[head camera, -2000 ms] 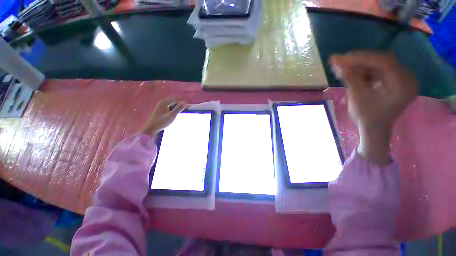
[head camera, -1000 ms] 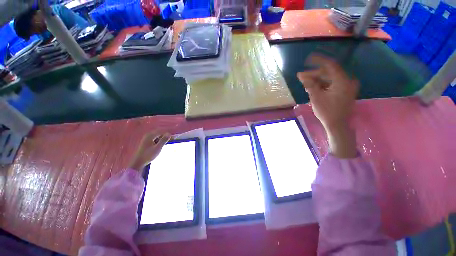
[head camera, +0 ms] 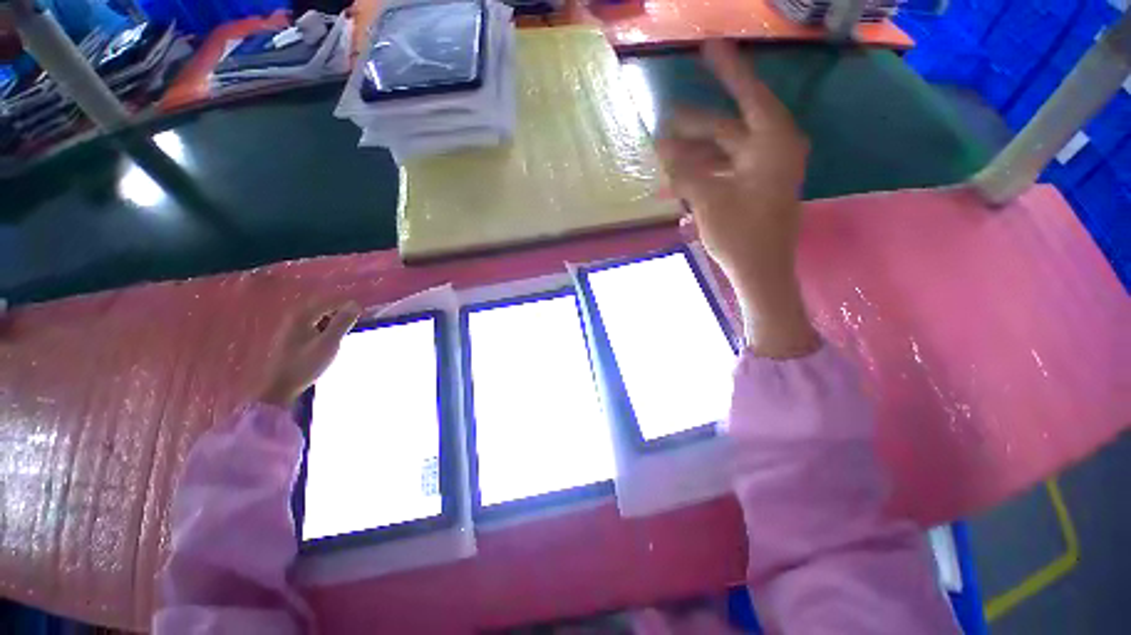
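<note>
Three tablets with glowing white screens lie side by side on whitish sleeves: a left tablet point(head camera: 376, 428), a middle tablet point(head camera: 536, 399) and a right tablet point(head camera: 657, 345), which is slightly turned. A small grey square shows near the left tablet's lower right corner. My left hand point(head camera: 304, 354) rests at the left tablet's upper left corner, fingers bent; whether it grips the edge is unclear. My right hand point(head camera: 748, 186) is raised beyond the right tablet, empty, index finger extended and the other fingers bent, slightly blurred.
The tablets lie on a red film-covered bench point(head camera: 930, 335). Beyond it a yellowish board point(head camera: 546, 161) lies across the dark green belt point(head camera: 273, 186), bearing a tablet stack point(head camera: 428, 62) on white sleeves. An orange bench point(head camera: 682, 19) holds more stacks. Blue bins point(head camera: 1067, 93) stand at right.
The view has shifted, so the tablets appear further left. My right hand now has its index finger extended; it was more curled before. My left hand stays at the left tablet's corner.
</note>
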